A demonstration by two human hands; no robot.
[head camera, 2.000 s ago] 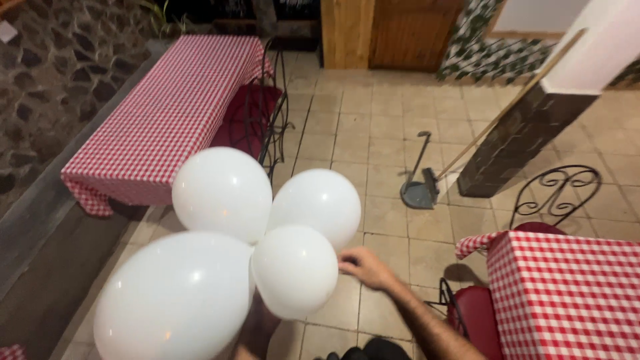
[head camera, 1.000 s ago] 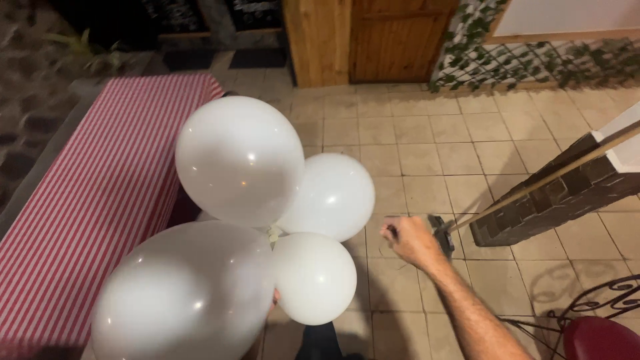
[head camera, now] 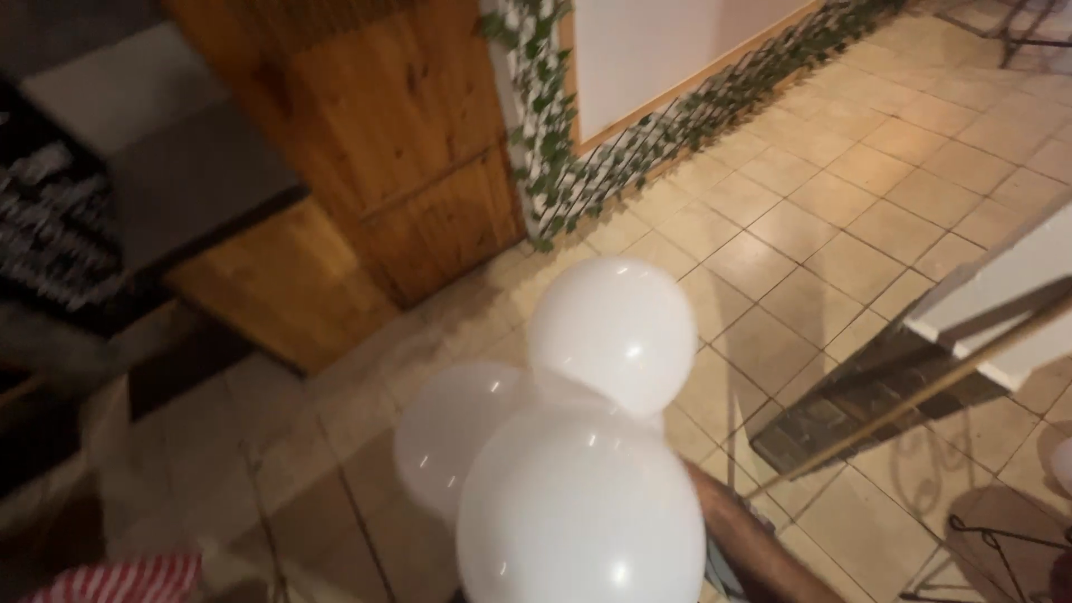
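Note:
A cluster of white balloons point(head camera: 582, 502) fills the lower middle of the view, with one round balloon point(head camera: 614, 335) at its top and another, blurred, at its left. My right forearm reaches in from the lower right and passes behind the large front balloon, so my right hand is hidden. My left hand does not show either; the balloons cover the area below. What either hand holds cannot be seen.
A brick-based pillar point(head camera: 871, 394) stands at right with a long wooden pole point(head camera: 913, 406) leaning across it. Wrought-iron chair parts point(head camera: 997, 536) show lower right. Wooden doors point(head camera: 402, 126) stand beyond, beside a leafy trellis point(head camera: 544, 126). A checked tablecloth point(head camera: 126, 579) is lower left.
The view has swung strongly toward the doors and trellis. My right hand, seen beside the balloons one second ago, is now hidden behind them. The balloon cluster has turned.

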